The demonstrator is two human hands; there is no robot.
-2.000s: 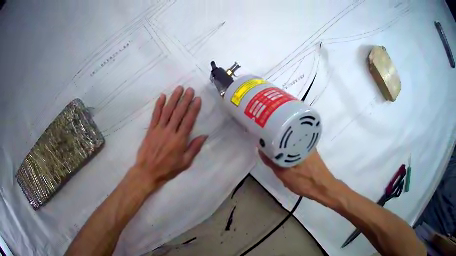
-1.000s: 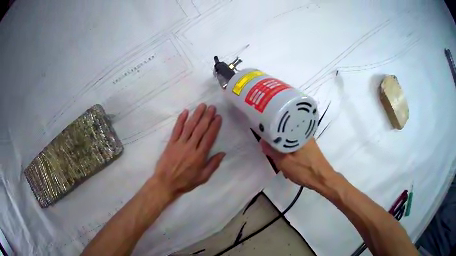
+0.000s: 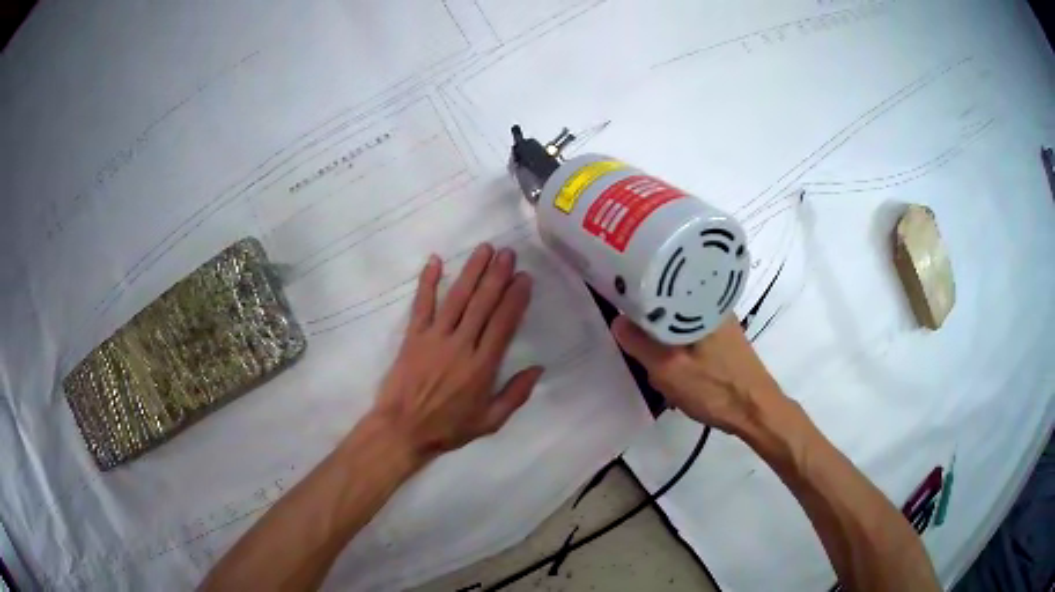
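The grey-silver cutting machine [image 3: 642, 243], with yellow and red labels and a vented round end, stands on the white marker paper [image 3: 347, 69]. My right hand [image 3: 700, 376] grips it from below and behind; its handle is hidden by the motor and hand. My left hand [image 3: 463, 359] lies flat on the paper to the left of the machine, fingers slightly spread, holding nothing. A dark cut gap in the fabric lay [image 3: 628, 347] shows beside the machine, between my hands. The blade is hidden.
A wrapped weight [image 3: 185, 353] lies on the paper at left, a small tan block [image 3: 923, 266] at right. Reddish shears handles [image 3: 922, 497] and a green-handled tool [image 3: 945, 491] lie lower right. The black power cord [image 3: 625, 517] crosses the beige surface [image 3: 602, 555] with dark offcuts.
The view has shifted, so the weights and paper lines appear lower. The machine has moved farther along the paper, and a dark cut gap now shows behind it. My left hand has slid forward on the paper.
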